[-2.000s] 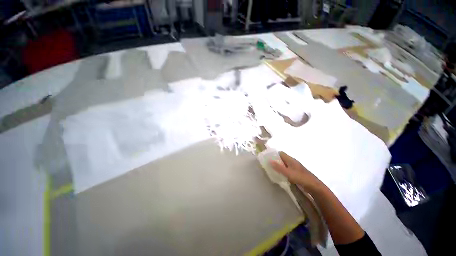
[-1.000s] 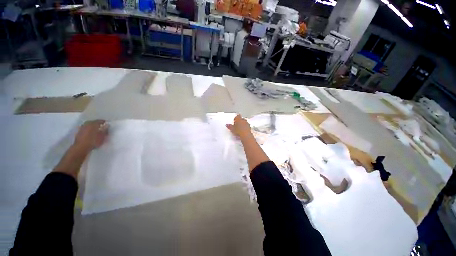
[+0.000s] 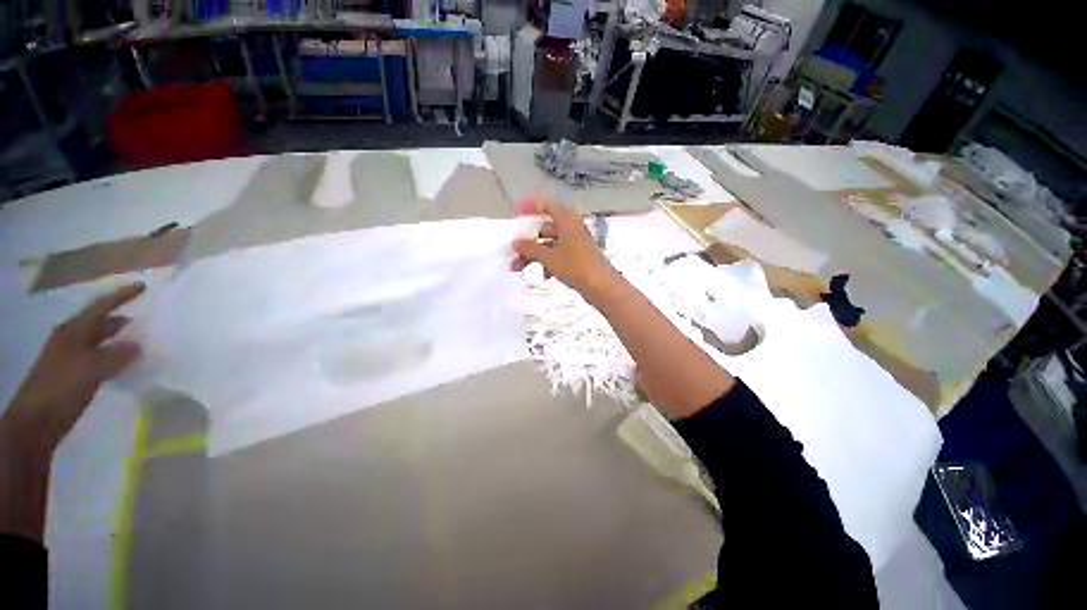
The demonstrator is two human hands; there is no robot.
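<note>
A white cut panel lies across the grey-beige surface, with a faint greyish patch showing through it. My right hand pinches its far right corner between thumb and fingers. My left hand is at the left edge of view beside the panel's left end, fingers spread apart; it shows no clear grip on the panel. The translucent squeeze bottle lies to the right, its nozzle end partly hidden by my right sleeve.
Tangled white strips lie by my right forearm. A stack of white cut panels is at right, with a black item near it. Yellow tape runs at left. Grey scraps lie on the far side.
The squeeze bottle has left my right hand and lies on the surface. Since a second ago, my left hand has moved left and its fingers have spread; my right hand still pinches the panel's corner.
</note>
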